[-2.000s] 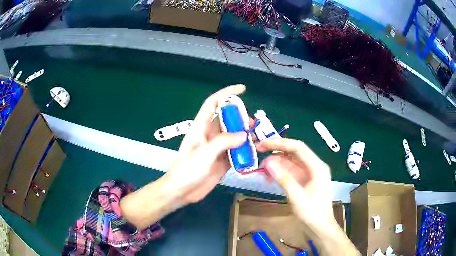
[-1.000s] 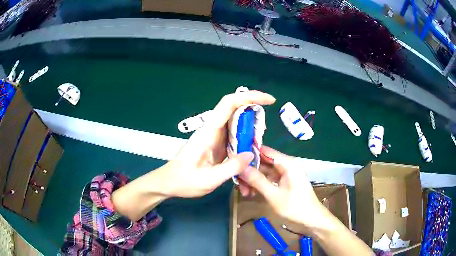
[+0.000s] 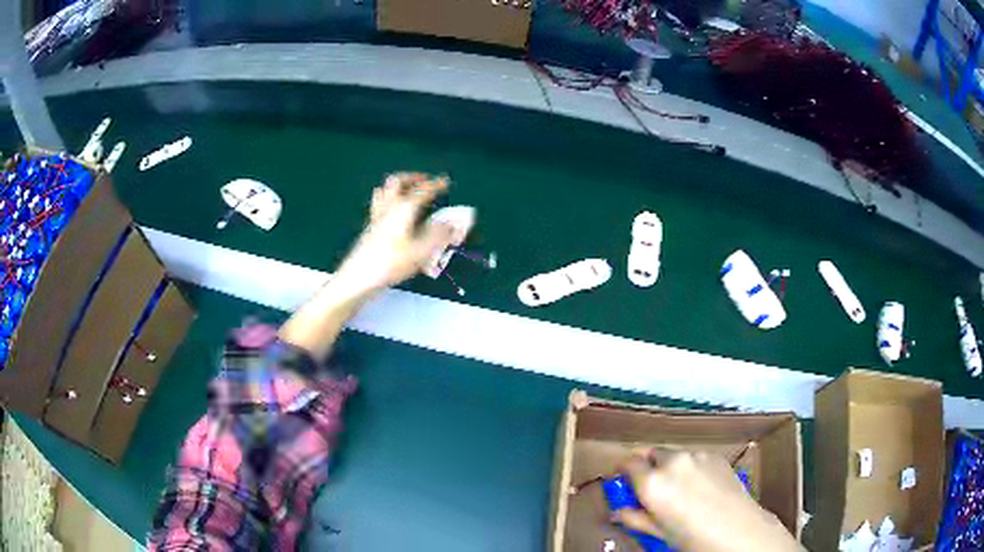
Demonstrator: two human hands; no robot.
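My left hand [image 3: 394, 235] is blurred over the green belt, its fingers apart, at the left edge of a white housing [image 3: 453, 229]. The housing has dark leads sticking out on its right; whether the hand still touches it is unclear. My right hand [image 3: 691, 501] is down in the open brown carton [image 3: 575, 458], its blurred fingers closed on a blue battery pack [image 3: 623, 494]. Other blue packs lie partly hidden under and behind this hand.
White covers [image 3: 564, 281] and housings with blue and wires [image 3: 752, 289] lie along the belt. A pale rail [image 3: 486, 332] borders it. Battery cartons [image 3: 76, 302] stand at left. A small-parts box [image 3: 879, 410] stands at right. Wire bundles [image 3: 820, 97] lie at the back.
My hands have parted. The housing with the blue pack has left them, and a wired housing now lies by my left hand on the belt. My right hand has moved down into the carton.
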